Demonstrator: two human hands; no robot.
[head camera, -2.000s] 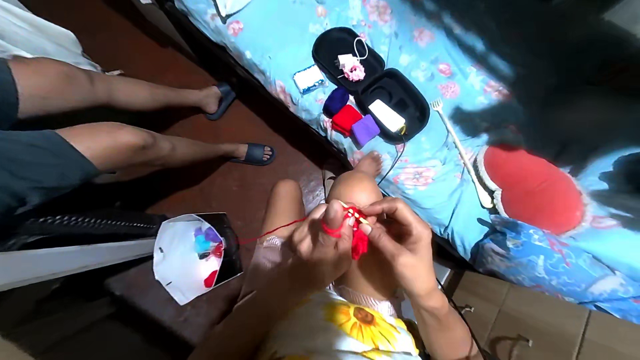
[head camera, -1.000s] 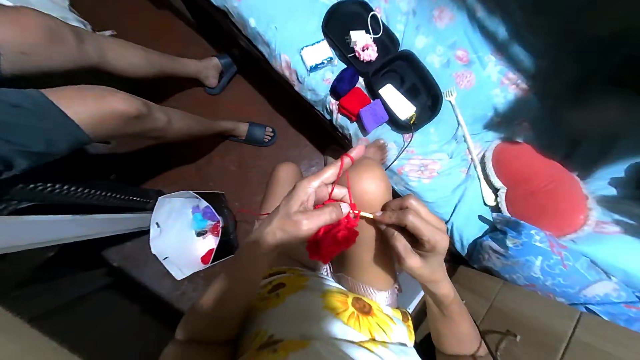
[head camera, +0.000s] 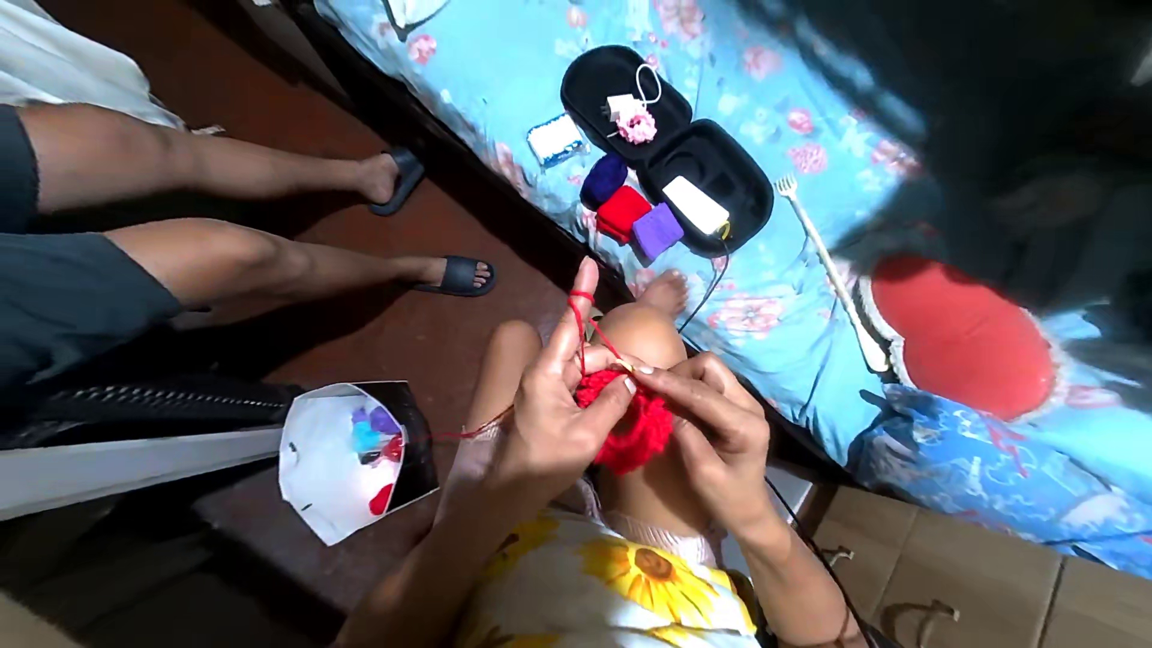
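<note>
A round piece of red crochet work (head camera: 637, 430) is pinched between the thumb and fingers of my left hand (head camera: 562, 405), above my knees. Red yarn (head camera: 576, 310) wraps my raised left index finger and runs down to the work. My right hand (head camera: 724, 432) grips a slim crochet hook (head camera: 623, 365), whose tip is at the work's top edge; most of it is hidden by the fingers. A strand of the yarn trails left toward an open white box (head camera: 328, 459) holding small coloured items.
On the flowered bed sheet (head camera: 558, 54) lie an open black case (head camera: 711, 171), red, purple and dark blue bundles, a back scratcher (head camera: 832, 270) and a red heart-shaped pillow (head camera: 963, 342). Another person's legs (head camera: 207, 252) extend from the left. Cardboard boxes (head camera: 972, 567) stand lower right.
The right hand has moved in close to the left hand, and the hook, plainly visible one second ago, is now mostly covered. The left index finger points more upward.
</note>
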